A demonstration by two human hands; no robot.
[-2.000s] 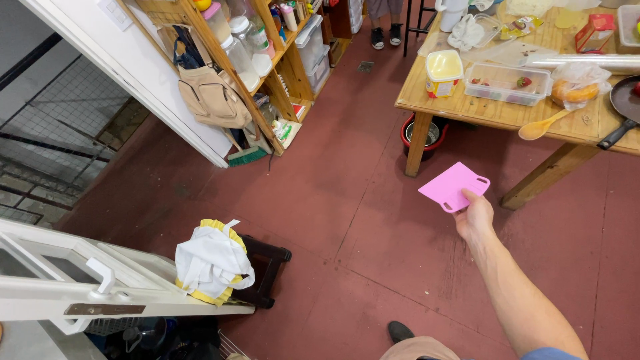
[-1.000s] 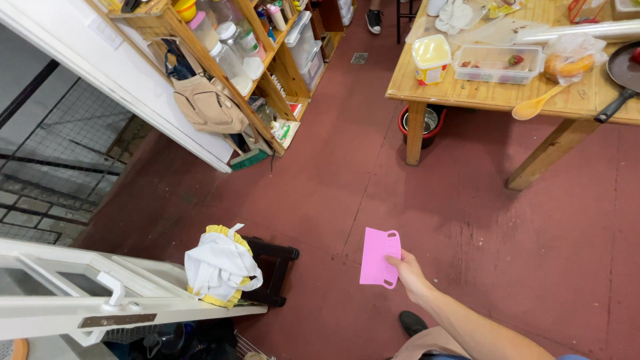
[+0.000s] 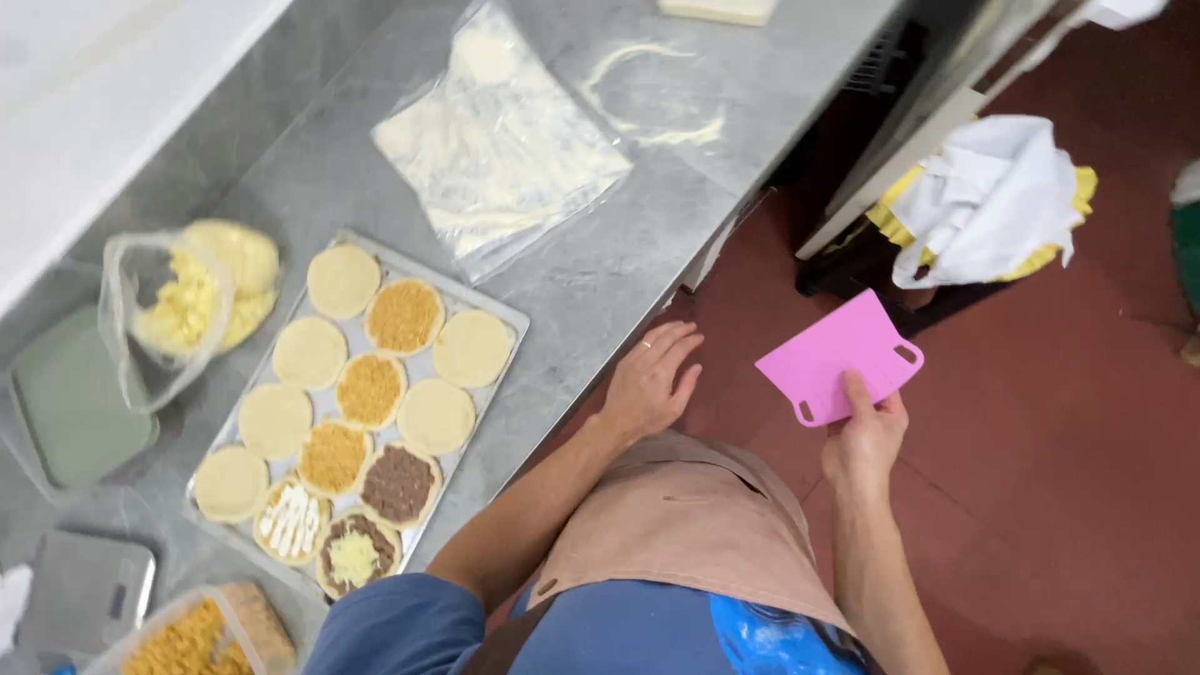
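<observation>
My right hand (image 3: 867, 427) holds a pink plastic dough scraper (image 3: 834, 356) by its handled edge, over the floor to the right of my apron. My left hand (image 3: 652, 380) is empty with its fingers apart, beside the front edge of the grey counter. To its left lies a metal baking tray (image 3: 520, 323) with rows of dough discs (image 3: 436, 417); several carry an orange crumbly filling (image 3: 405, 317), one a dark brown filling (image 3: 400, 483), one white strips (image 3: 292, 521), and one brown filling with pale shreds (image 3: 356, 555).
On the counter (image 3: 319, 164) are a floury plastic sheet (image 3: 506, 141), a bag of yellow filling (image 3: 192, 300), a green-lidded container (image 3: 80, 403), a kitchen scale (image 3: 84, 591) and a tub of orange filling (image 3: 192, 642). A white and yellow cloth (image 3: 994, 202) rests on a dark stool.
The view has swung from the floor and wooden table to the counter. My left hand has come into view. The pink scraper has stayed in my right hand.
</observation>
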